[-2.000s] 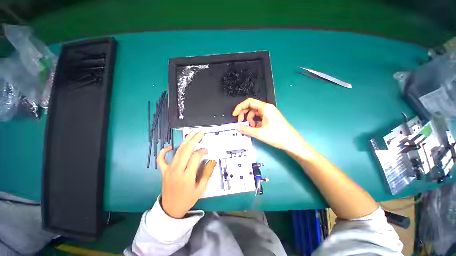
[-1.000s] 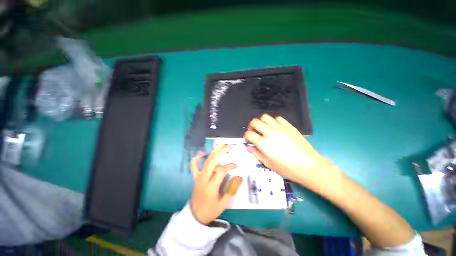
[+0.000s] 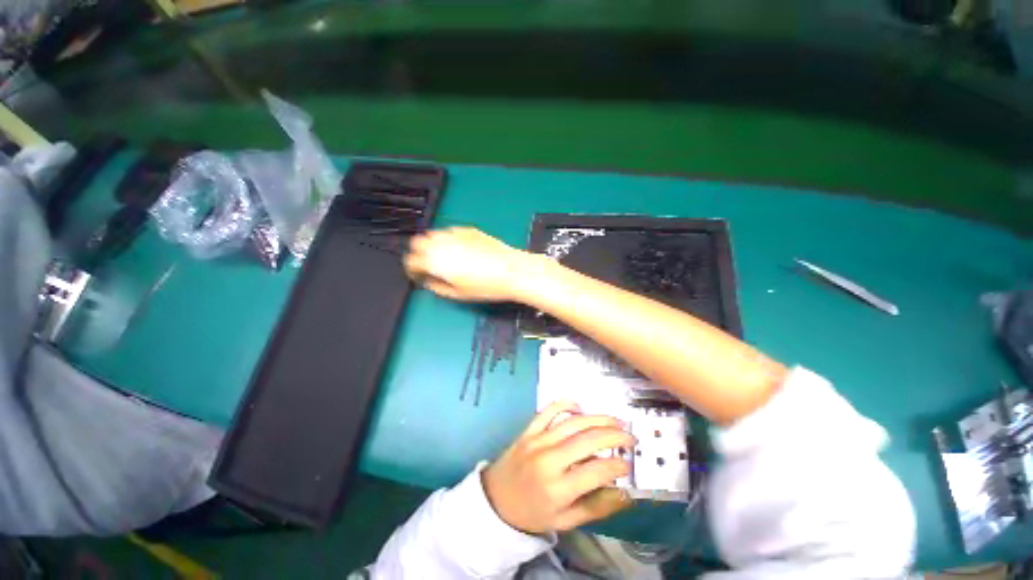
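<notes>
The white fixture plate (image 3: 662, 436) lies on the green mat, with my left hand (image 3: 561, 467) resting on its left part, fingers slightly curled. My right hand (image 3: 467, 265) is stretched across the square tray to the right edge of the long black tray (image 3: 329, 363), near its far end. Its fingertips are bunched and blurred; I cannot tell if they hold anything. Thin black strips (image 3: 391, 213) lie at the long tray's far end. More black strips (image 3: 489, 346) lie on the mat left of the fixture. My right forearm covers part of the fixture and tray.
The square black tray (image 3: 733, 278) holds small bright bits and a dark pile. Tweezers (image 3: 847, 287) lie to its right. A second fixture (image 3: 983, 470) is at the far right. Clear plastic bags (image 3: 210, 206) lie behind the long tray. Another person's grey sleeve (image 3: 91, 442) is at the left.
My right hand has left the fixture's top edge and reached left to the long tray. My left hand has moved lower on the fixture. The view has turned left.
</notes>
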